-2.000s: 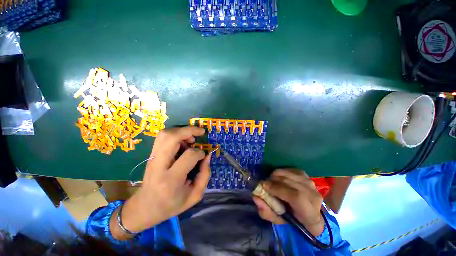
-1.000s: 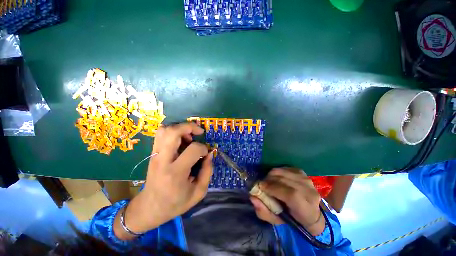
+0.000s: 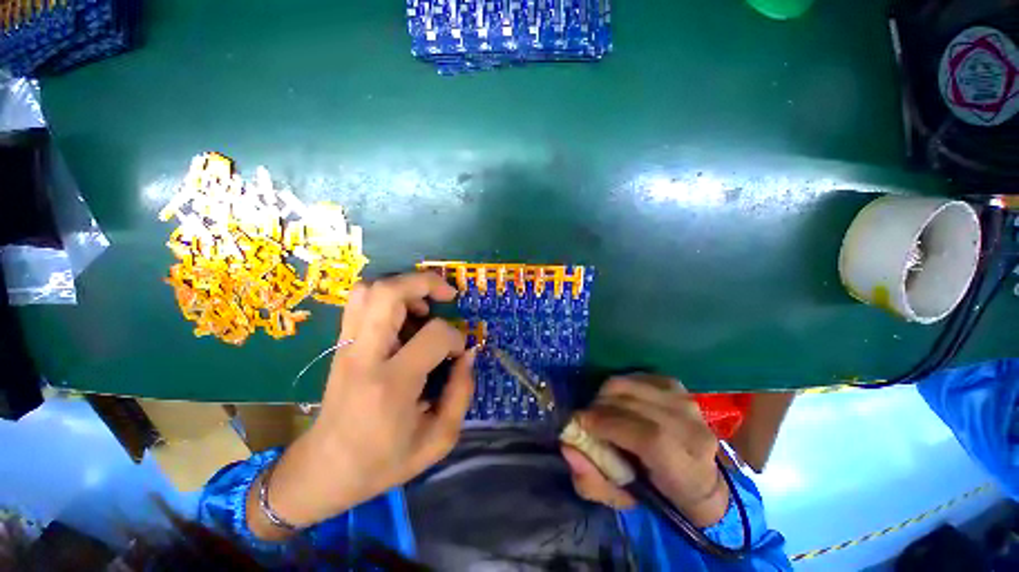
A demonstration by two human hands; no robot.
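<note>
The blue PCB panel (image 3: 534, 341) lies at the bench edge, with a row of yellow-orange pieces (image 3: 514, 276) along its far edge. My left hand (image 3: 391, 374) covers the panel's left side and holds thin solder wire (image 3: 317, 360) that curves out behind the fingers. Another yellow-orange piece (image 3: 476, 333) shows at my left fingertips, partly hidden. My right hand (image 3: 648, 441) grips the soldering iron (image 3: 598, 449) by its tan grip. Its shaft points to the far left, and the tip is close to that piece; contact cannot be told.
A pile of loose yellow-orange pieces (image 3: 251, 268) lies left. Bare panels (image 3: 508, 31) are stacked at the far centre, soldered panels (image 3: 67, 34) far left. A plastic bag (image 3: 56, 212) is at the left edge. A tip-cleaning pot (image 3: 883, 255) and fume fan (image 3: 972, 89) stand right.
The iron's tip has drawn back slightly from the piece at my left fingertips. Both hands stay in nearly the same place and keep their holds.
</note>
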